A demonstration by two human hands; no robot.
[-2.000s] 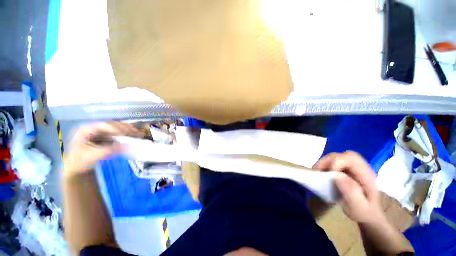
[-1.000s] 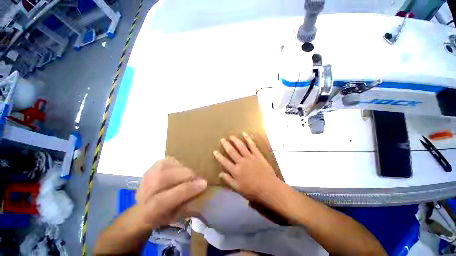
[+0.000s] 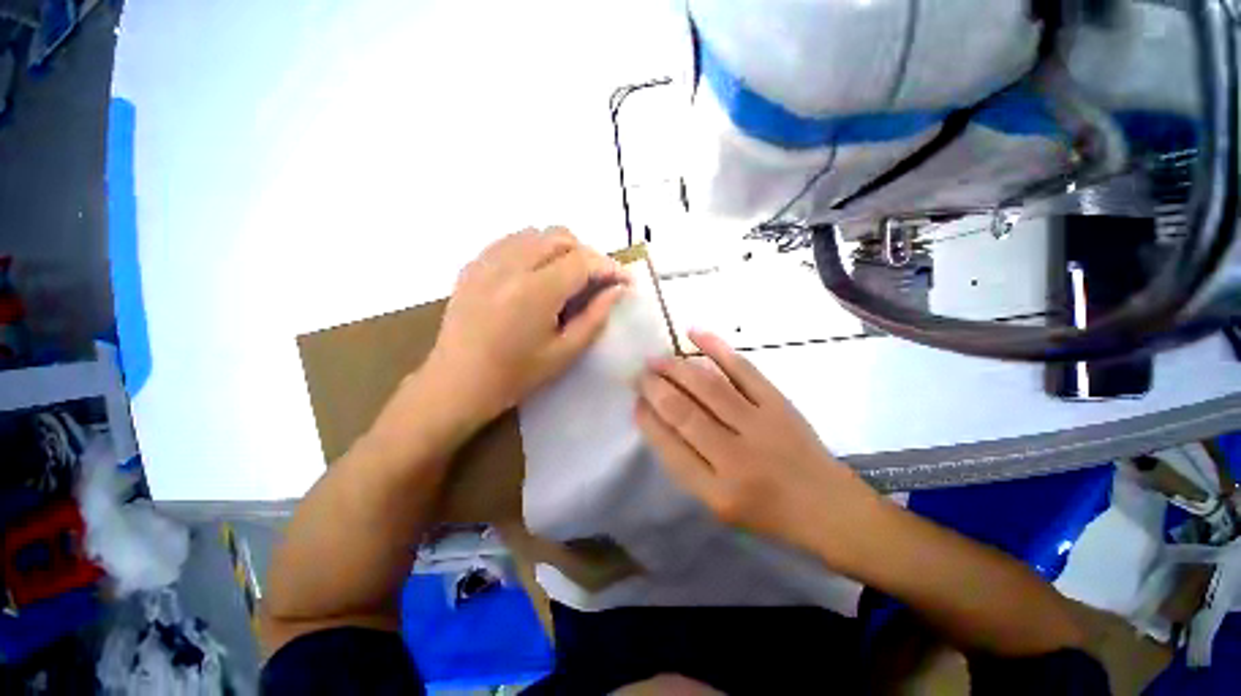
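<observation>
A tan panel (image 3: 388, 367) lies on the white table at its front edge. A white panel (image 3: 585, 456) lies on top along its right side and hangs over the edge to my lap. My left hand (image 3: 524, 313) pinches the white panel near the tan panel's top right corner. My right hand (image 3: 721, 428) rests with its fingers on the white panel's right edge, thumb and fingers slightly apart. The sewing machine head (image 3: 871, 109) stands close at upper right; its needle and presser foot cannot be made out.
A black phone (image 3: 1105, 313) lies at the right, partly behind the machine. Blue bins hold crumpled cloth below the table at right (image 3: 1014, 524) and below left (image 3: 470, 632). Red and white items (image 3: 48, 551) stand on the floor at far left.
The white panel has come up from my lap onto the tan panel. Both hands have moved to its right edge. The view has moved closer to the machine.
</observation>
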